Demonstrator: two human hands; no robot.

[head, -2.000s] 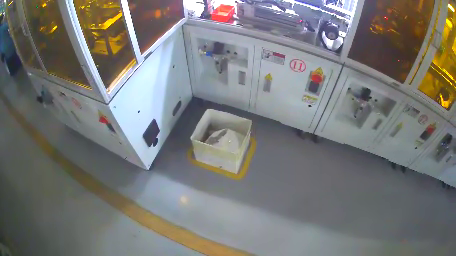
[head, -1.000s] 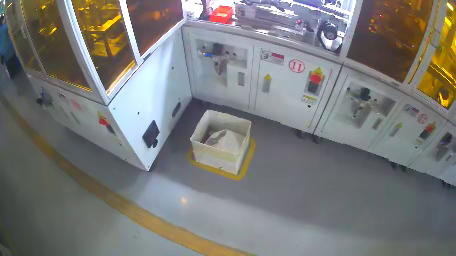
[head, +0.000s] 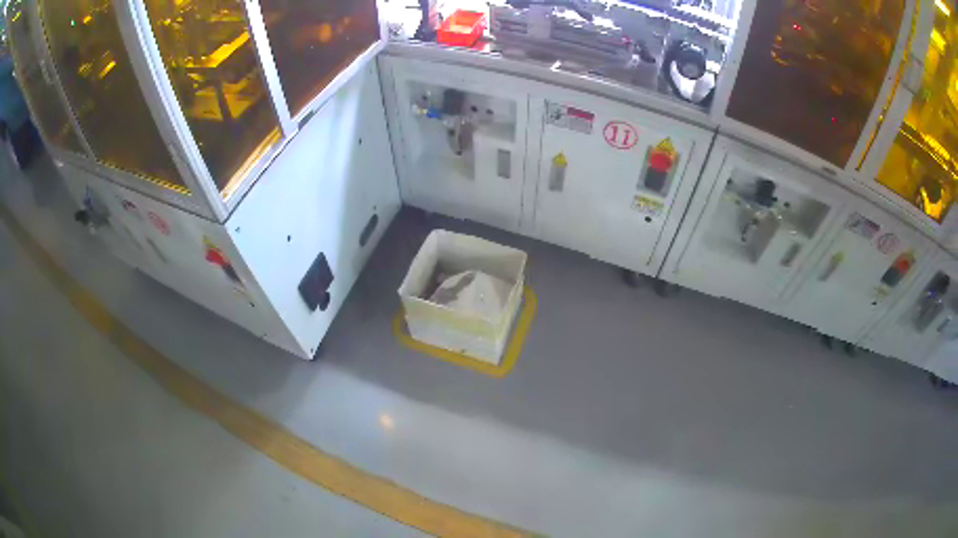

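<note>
Neither of my hands is in view. A white open scrap bin [head: 457, 328] stands upright on the grey floor, inside a yellow outline [head: 522, 334]. Pale waste [head: 478, 292] lies in it, with a darker grey patch at its left. Behind it, at the top of the view, is a brightly lit open station [head: 567, 42] with a small red parts bin [head: 461, 28] at its front edge.
White lower cabinets [head: 599, 226] run behind the bin, with a red power switch [head: 660, 161]. A cabinet corner [head: 305, 242] juts out at the left. Amber guard doors [head: 814, 79] flank the station. A yellow floor line [head: 247, 420] crosses the lower left.
The view has shifted very slightly. The bin and the machines stand as before, and no hand has appeared.
</note>
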